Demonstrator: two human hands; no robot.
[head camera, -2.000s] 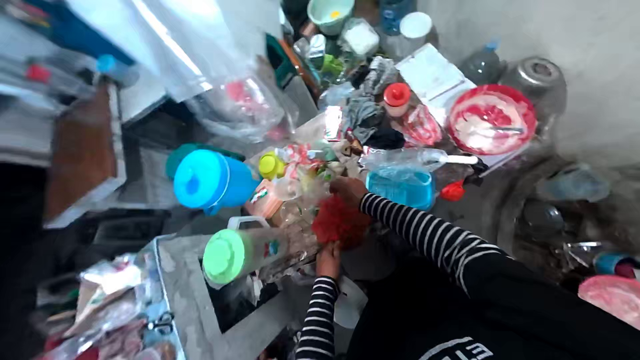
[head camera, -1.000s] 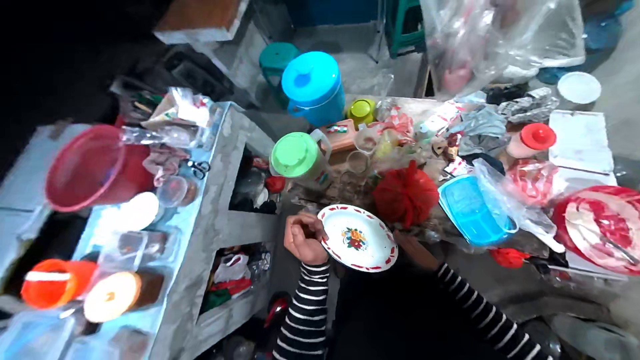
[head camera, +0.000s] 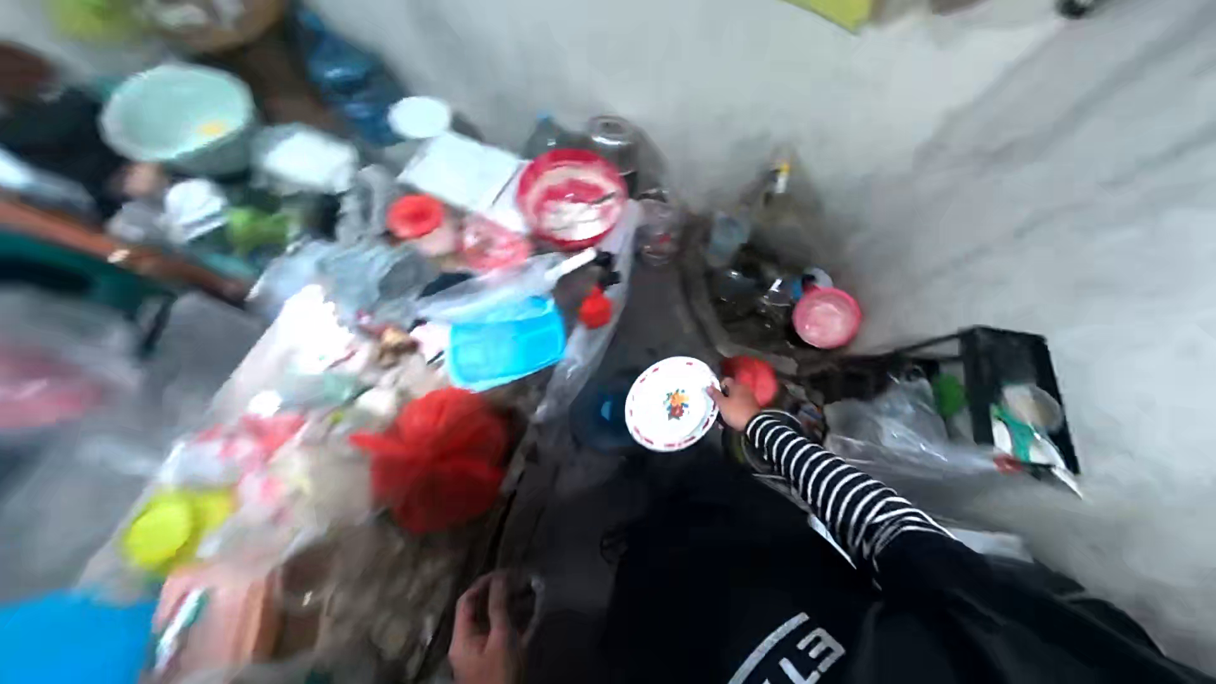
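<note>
My right hand (head camera: 737, 403), in a striped sleeve, grips the right edge of a white plate (head camera: 673, 404) with a red-patterned rim and a flower motif in its middle. A red plastic item (head camera: 750, 378) lies just behind that hand. At the bottom edge of the view is my left hand (head camera: 486, 627), partly cut off, fingers curled and apart, with nothing seen in it. Up and left of it, a red plastic bag (head camera: 439, 460) lies on the cluttered surface. Beyond the bag sits a light-blue plastic container (head camera: 506, 343).
A red basin (head camera: 572, 199) with pale contents stands at the back, beside a white box (head camera: 463, 173). A pink bowl (head camera: 826, 317) is farther right, near a black crate (head camera: 1018, 394) by the wall. A yellow lid (head camera: 158, 532) and a blue lid (head camera: 76, 636) are at lower left.
The view has swung right. The plate, between both hands one second ago, is now in my right hand alone, away from the red bag. My left hand has come off it.
</note>
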